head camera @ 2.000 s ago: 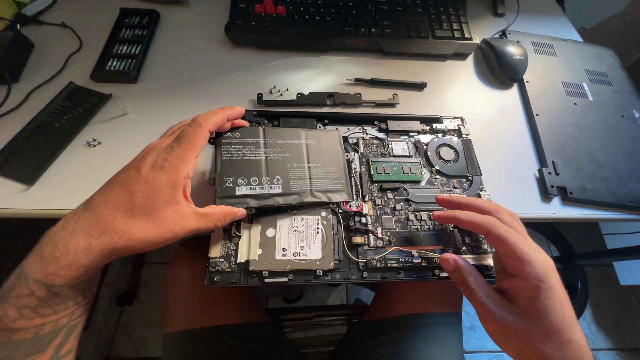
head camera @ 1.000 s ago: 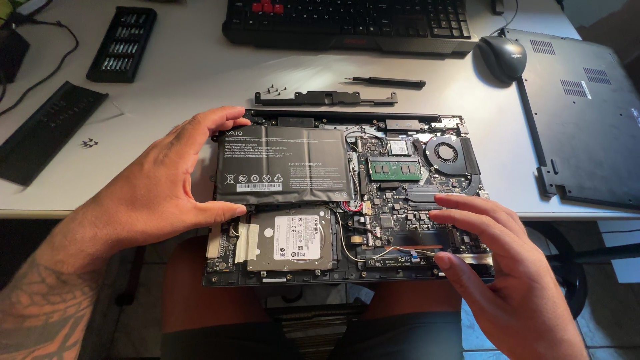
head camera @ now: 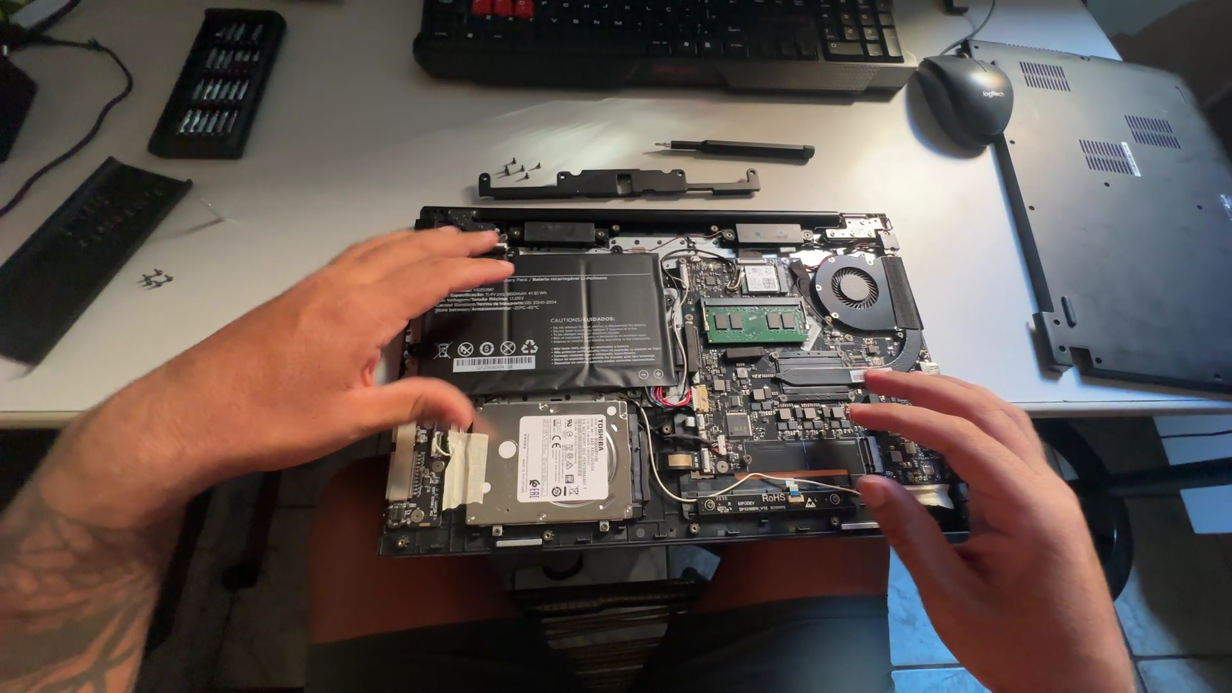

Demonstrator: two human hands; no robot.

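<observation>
An opened laptop chassis (head camera: 751, 462) overhangs the desk's front edge, its insides facing up. The flat black battery pack (head camera: 577, 308) lies in its upper left, above a hard disk drive (head camera: 500, 500). My left hand (head camera: 346, 337) is over the battery's left part, thumb and fingers apart, the thumb tip above the drive's upper left corner. Whether the fingers touch the battery cannot be told. Near the chassis's lower right, my right hand (head camera: 982, 510) has its fingers spread and empty. Between the hands show a green memory module (head camera: 756, 321), a cooling fan (head camera: 855, 289) and thin cables.
Behind the chassis lie a black bracket (head camera: 621, 183), small screws (head camera: 520, 170) and a screwdriver (head camera: 741, 150). A bit case (head camera: 219, 85) and dark cover (head camera: 82, 255) are at left, with more screws (head camera: 154, 279). A keyboard (head camera: 664, 48), mouse (head camera: 965, 96) and laptop bottom cover (head camera: 1121, 202) occupy the back and right.
My left hand has shifted from gripping the battery's left edges to a spread pose over it, its thumb now reaching toward the hard drive. The battery sits slightly lower against the drive.
</observation>
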